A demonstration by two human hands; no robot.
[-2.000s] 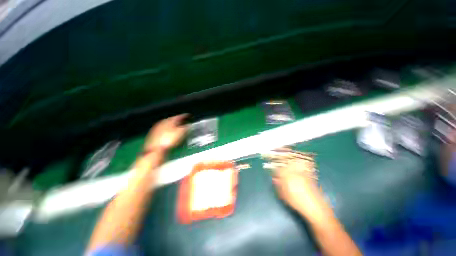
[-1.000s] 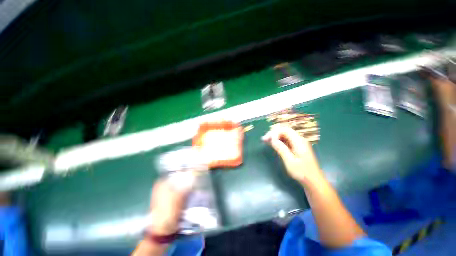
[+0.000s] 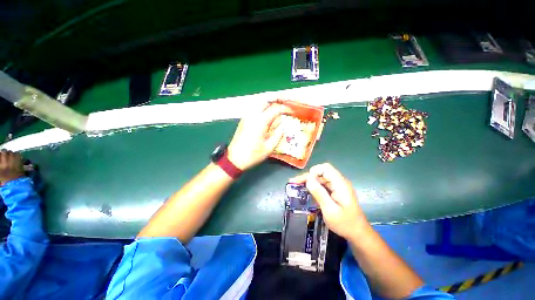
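Note:
The phone unit [image 3: 302, 231] lies at the bench's front edge, overhanging it, with its circuit board end up and black battery area showing. My right hand [image 3: 333, 196] is at its top end, thumb and fingers close together; whether a small part is between them cannot be made out. My left hand [image 3: 258, 137], with a red band and dark watch at the wrist, reaches into the orange bin [image 3: 314, 111] of small pale parts; its fingertips are partly hidden among them. A loose heap of small gold, dark and white parts [image 3: 402, 130] lies right of the bin.
A white rail [image 3: 193, 114] separates the green bench from the belt, where several phone units [image 3: 305, 62] lie spaced apart. More phone units [image 3: 503, 108] lie on the bench at far right. Another person's hand [image 3: 10, 166] and blue sleeve are at the left edge.
My left hand has let go of the phone unit, now at the bench edge, and moved up to the bin. My right hand has moved from the heap to the phone's top end.

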